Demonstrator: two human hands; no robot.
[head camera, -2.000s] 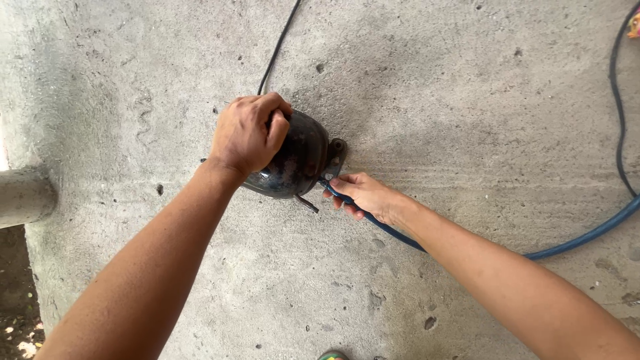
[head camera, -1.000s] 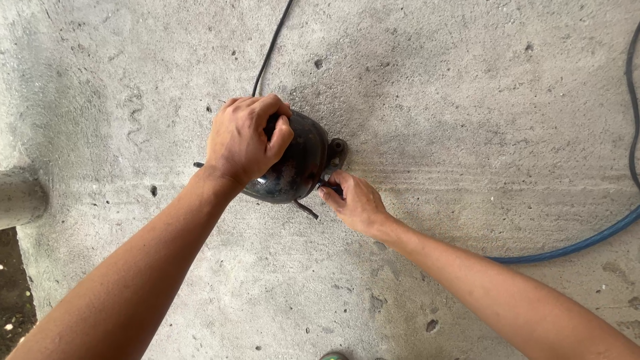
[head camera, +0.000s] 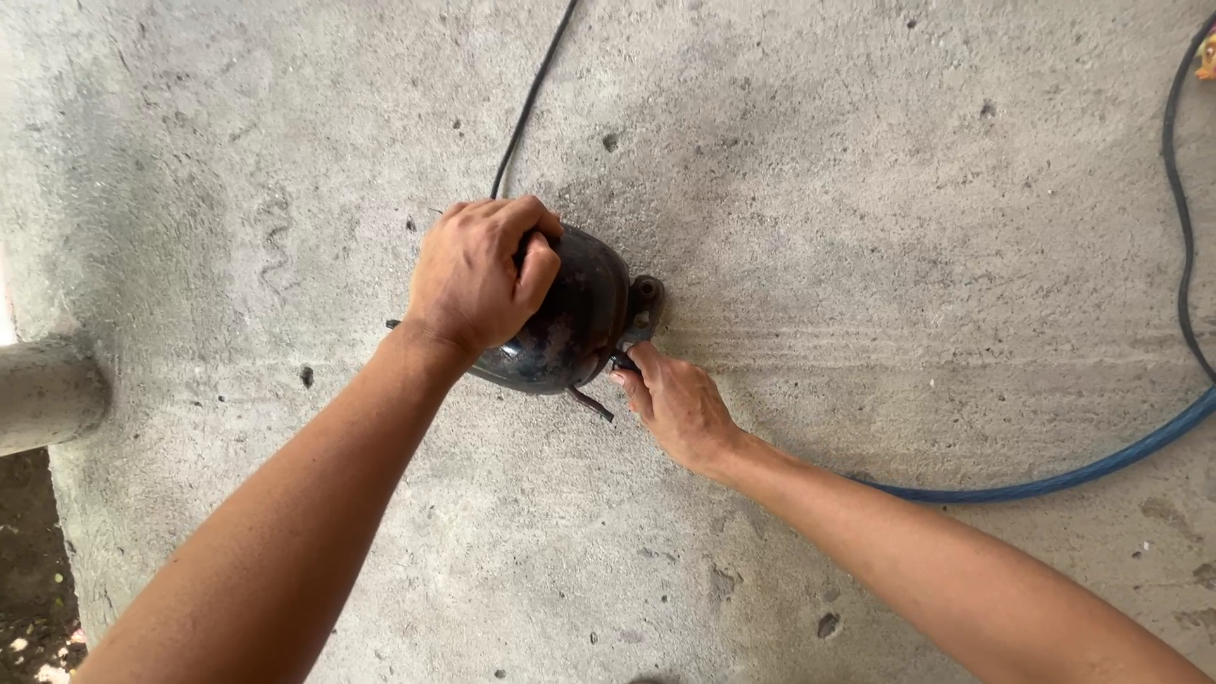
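Observation:
A black refrigeration compressor (head camera: 579, 313) with a domed metal shell rests on the concrete floor. My left hand (head camera: 484, 271) grips its upper left part, and the palm hides what the fingers hold there. At the compressor's lower right, my right hand (head camera: 674, 399) pinches a dark hose end or fitting (head camera: 623, 361) against the shell, beside a mounting foot (head camera: 646, 294). A short pipe stub (head camera: 591, 404) sticks out below the shell. The blue hose (head camera: 1035, 490) comes out from behind my right forearm and curves to the right edge.
A black cable (head camera: 535, 95) runs from the compressor to the top edge. Another dark cable (head camera: 1178, 199) hangs down the right side to the blue hose. A round concrete-coloured pipe or post (head camera: 47, 394) stands at the left, above the slab's edge and darker ground.
My right hand has turned from lying along the blue hose to pinching close at the compressor's side. My left hand keeps its hold on the compressor.

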